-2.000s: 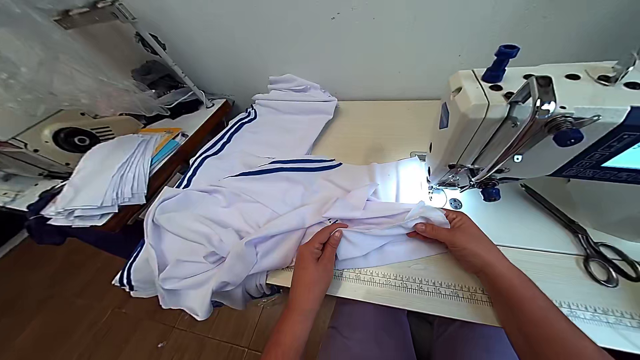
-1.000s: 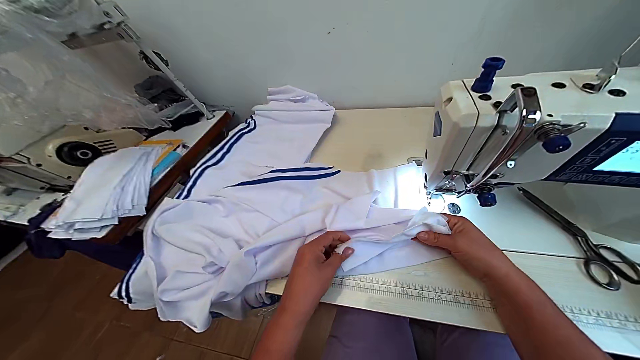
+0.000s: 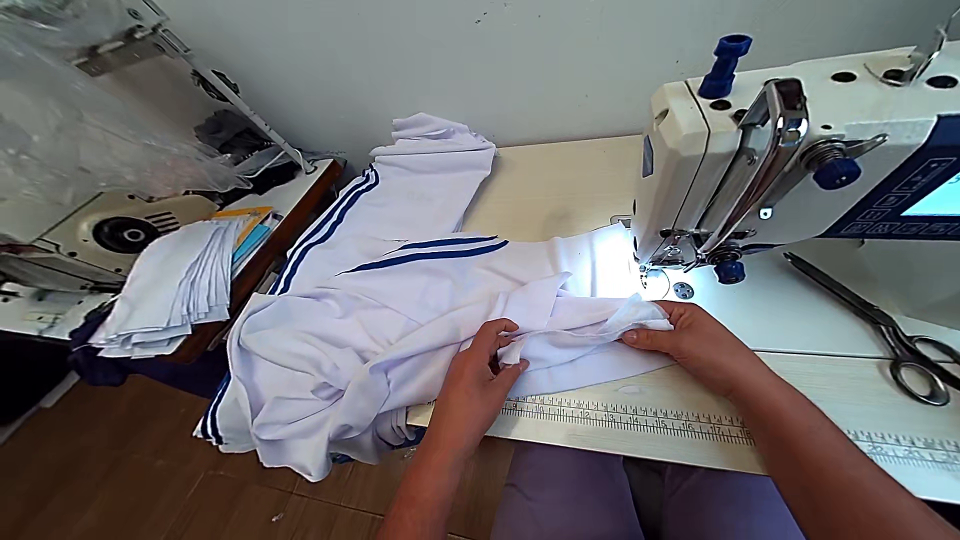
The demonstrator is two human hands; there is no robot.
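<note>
A white garment with dark blue stripes (image 3: 427,300) lies in folds over the sewing table, and its left part hangs past the table's edge. My left hand (image 3: 487,367) pinches a fold of it between thumb and fingers near the front edge. Farther right, my right hand (image 3: 690,341) grips the end of the same fold, thumb in front. Just beyond my right hand stands the sewing machine (image 3: 750,165), its lamp lighting cloth beside the needle area. Whether the presser foot rests on cloth I cannot tell.
Black-handled scissors (image 3: 885,322) lie at the right. A printed measuring scale (image 3: 630,420) runs along the table's front edge. At the left, a stack of white fabric pieces (image 3: 169,289) rests by a second machine (image 3: 120,232), with a plastic sheet (image 3: 97,112) above. A wall stands behind.
My left hand has shifted slightly along the fold, and the cloth's edge between the hands lies differently. My right hand keeps its grip on the fold.
</note>
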